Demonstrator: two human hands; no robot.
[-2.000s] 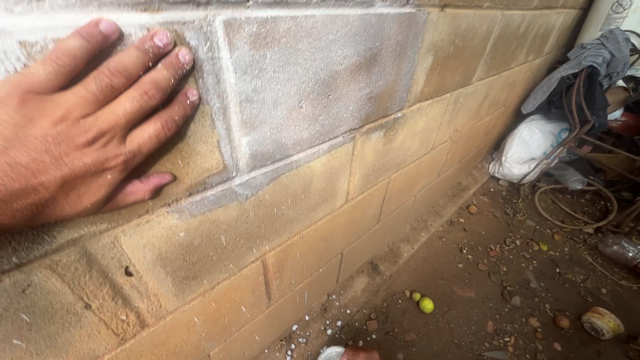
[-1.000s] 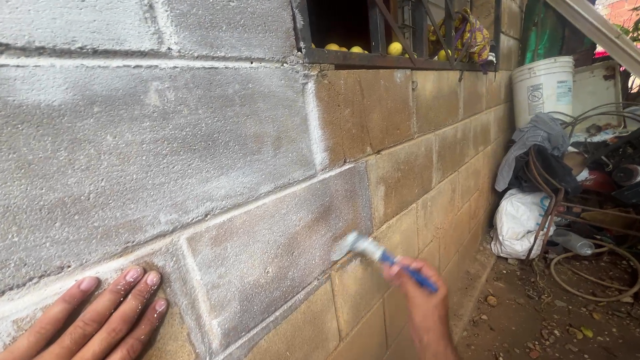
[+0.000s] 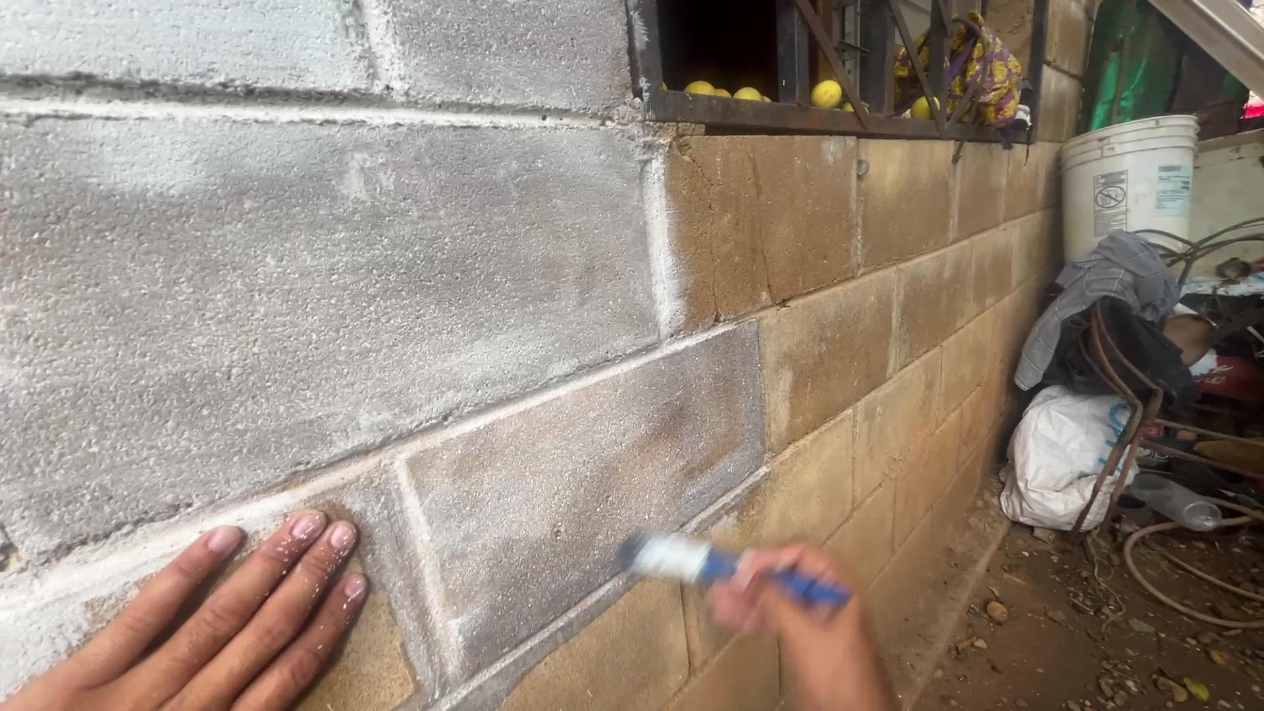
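Note:
My right hand (image 3: 790, 602) grips the blue handle of a paintbrush (image 3: 681, 559), slightly blurred. Its bristles meet the lower edge of a grey-coated block in the concrete block wall (image 3: 583, 474), by the mortar joint. My left hand (image 3: 237, 622) lies flat on the wall at the lower left, fingers apart, with white specks on the fingertips. Whitish grey coating covers the blocks at the left and centre, while those to the right and below are bare tan.
A barred window (image 3: 849, 123) holds yellow fruits (image 3: 826, 94) and a patterned cloth (image 3: 987, 74) on its ledge. At the right, a white bucket (image 3: 1126, 188), a white sack (image 3: 1066, 459), a metal frame and a hose (image 3: 1145, 563) stand or lie near the wall.
Since one second ago, the brush in my right hand has moved down and left along the block's lower edge. My left hand stays on the wall. The view has swung up since the oldest frame.

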